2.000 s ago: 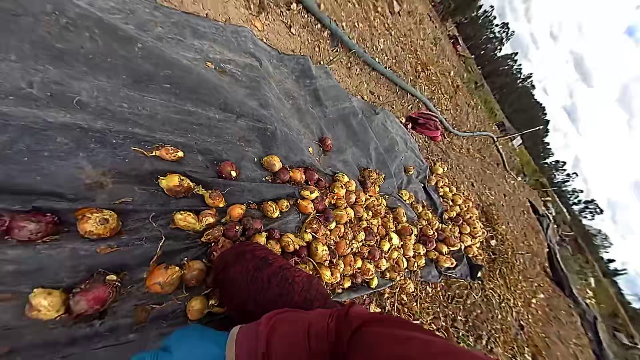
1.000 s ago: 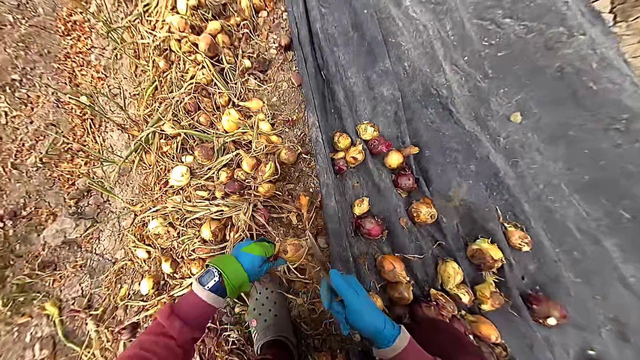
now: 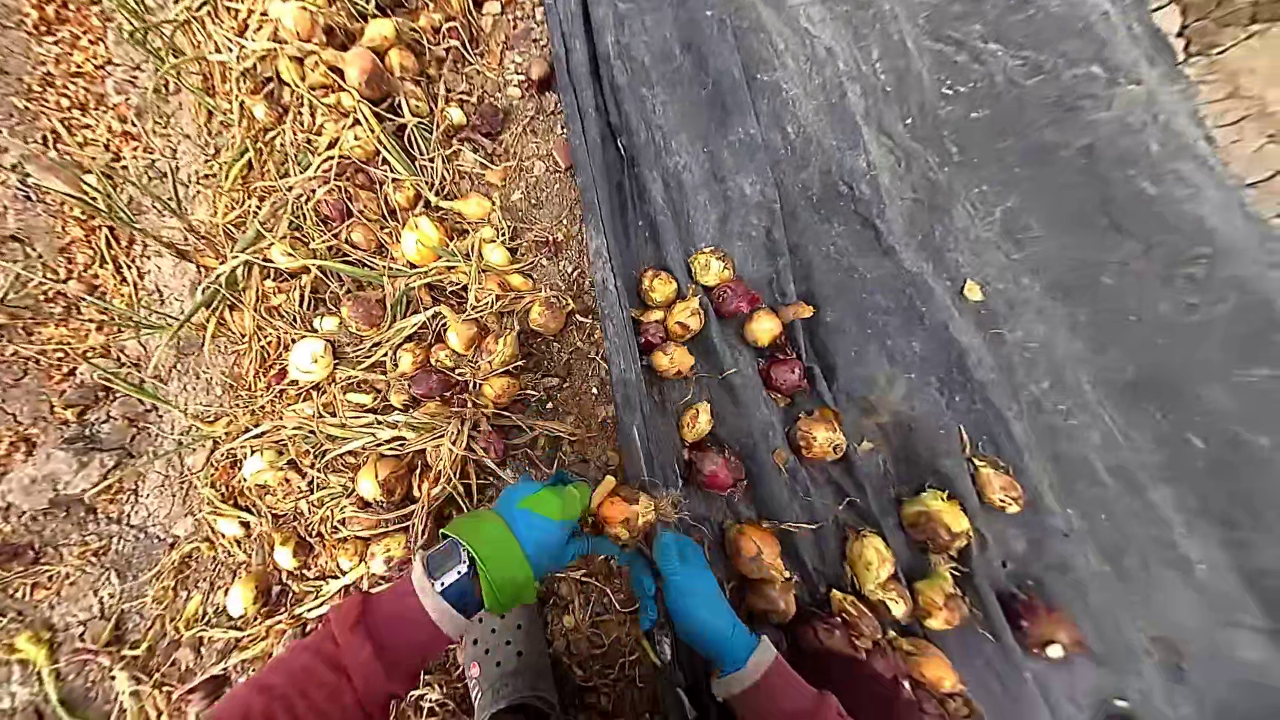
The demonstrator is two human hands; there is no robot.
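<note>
My left hand, in a blue glove with a green band and a watch at the wrist, holds a yellow-orange onion by its top end. The onion's stringy roots point right, over the edge of the black ground sheet. Just below the roots is my right hand, also blue-gloved, its fingers bent close under the onion. Whether it grips a tool or the roots is hidden. Several yellow and red onions lie on the sheet right of my hands, among them a red onion.
Dry onion tops with many unpicked-up onions, such as a pale onion, cover the soil at left. The black ground sheet spans the right side. A grey clog stands below my left hand; cracked soil shows at top right.
Two seconds ago the view faced along the sheet towards a large onion heap; it has swung to the row. Since one second ago my hands have come closer together around the onion.
</note>
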